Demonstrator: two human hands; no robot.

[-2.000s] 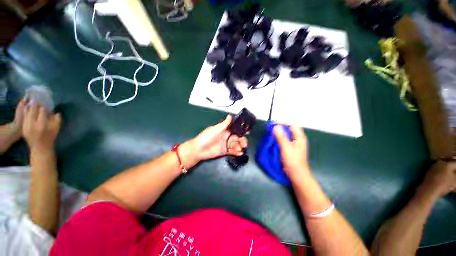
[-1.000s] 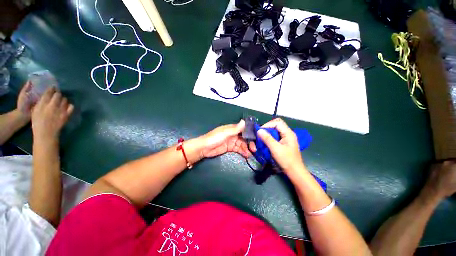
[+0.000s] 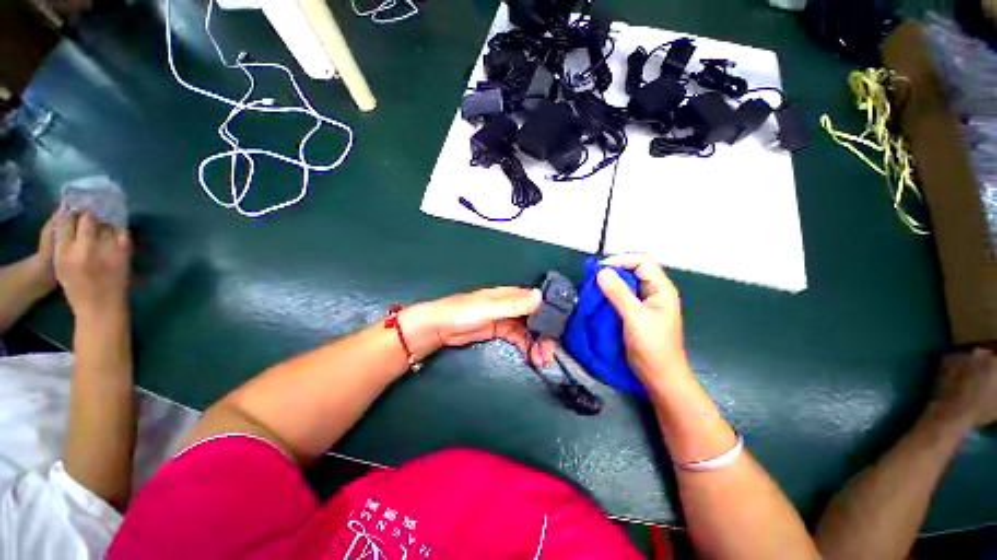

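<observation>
My left hand (image 3: 487, 319) holds a black power adapter (image 3: 552, 305) between thumb and fingers, its broad face turned up. The adapter's bundled black cord (image 3: 573, 392) hangs below my fingers over the table. My right hand (image 3: 653, 317) grips a bright blue cloth (image 3: 600, 334) just right of the adapter. The cloth hangs down from my thumb and fingers. A heap of black adapters with cords (image 3: 552, 129) lies on two white boards (image 3: 700, 224) beyond my hands.
The green table (image 3: 273, 290) carries a looped white cord (image 3: 254, 153) and a pale shelf leg (image 3: 337, 55) at left. Yellow strings (image 3: 878, 137) and a brown carton (image 3: 949, 186) lie at right. A neighbour's hands (image 3: 93, 257) hold something clear at left; another person's hand (image 3: 971, 388) is at right.
The blue cloth was against the adapter one second ago and is now beside it. The adapter's face shows more fully, and its cord bundle hangs clear of the cloth.
</observation>
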